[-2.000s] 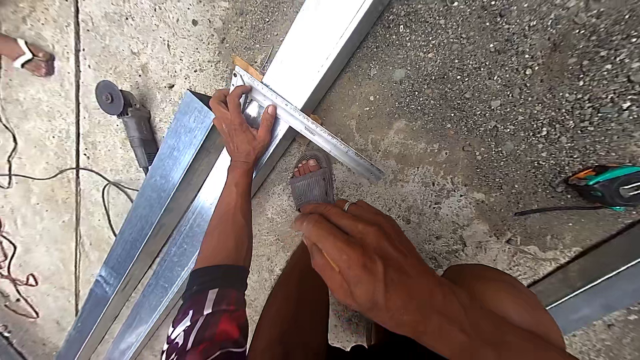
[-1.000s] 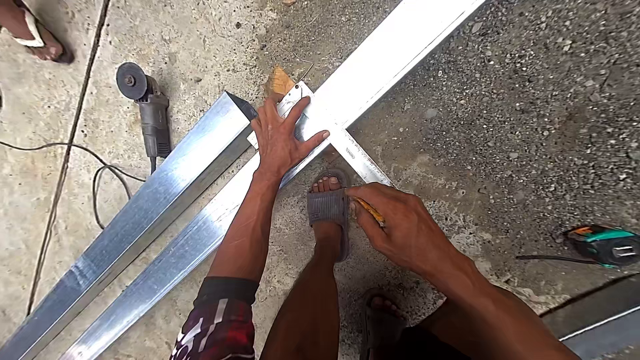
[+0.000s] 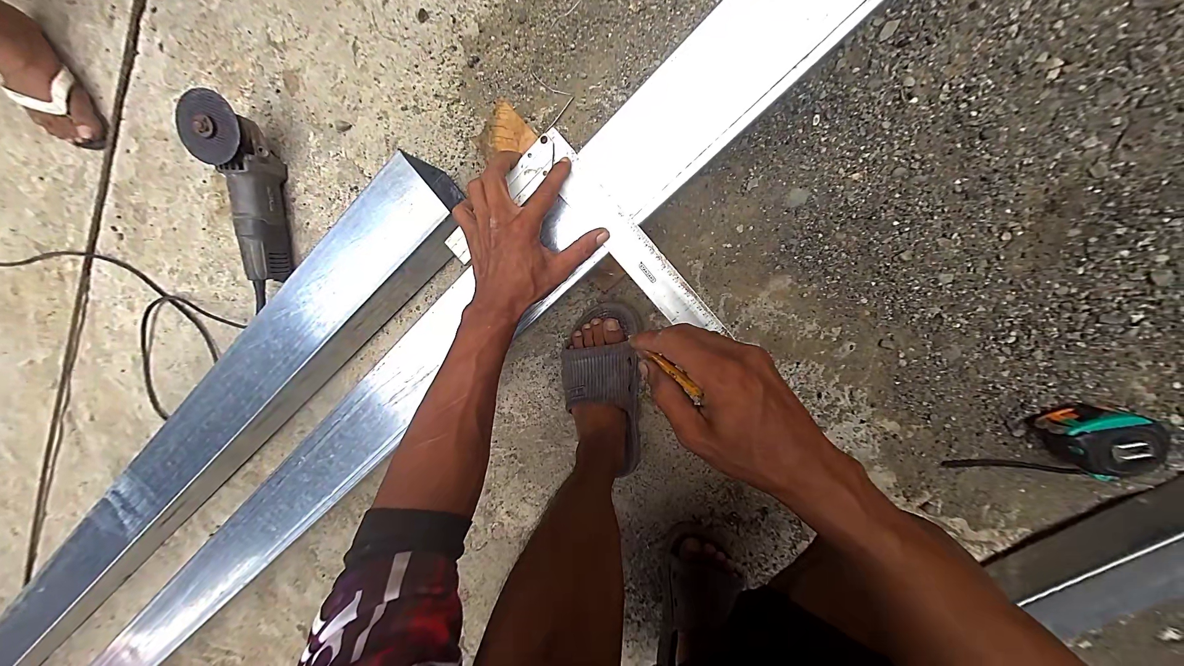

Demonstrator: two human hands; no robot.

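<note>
A long, shiny metal bar (image 3: pixel 712 111) runs diagonally from lower left to upper right. Across it lies a metal try square (image 3: pixel 661 282), its ruled blade sticking out past the near side. My left hand (image 3: pixel 507 236) presses on the bar and the square's stock with fingers spread. In my right hand (image 3: pixel 740 407) is a yellow pencil (image 3: pixel 675 377), held near the blade's end and off the bar. A second metal tube (image 3: pixel 305 314), with its end uncovered, lies left of the bar. A piece of wood (image 3: pixel 509 129) shows beyond the square.
An angle grinder (image 3: pixel 254 194) with its cord lies on the concrete at left. At right are a tape measure (image 3: pixel 1101 442) on the gravelly ground and another metal piece (image 3: pixel 1110 564). Another person's foot (image 3: pixel 55 92) in a flip-flop is at upper left; my sandalled feet are below the bar.
The square lay on top with its blade slanting over the bar; its blade now reaches out squarely across the near side. My right hand has moved up toward the blade with the pencil.
</note>
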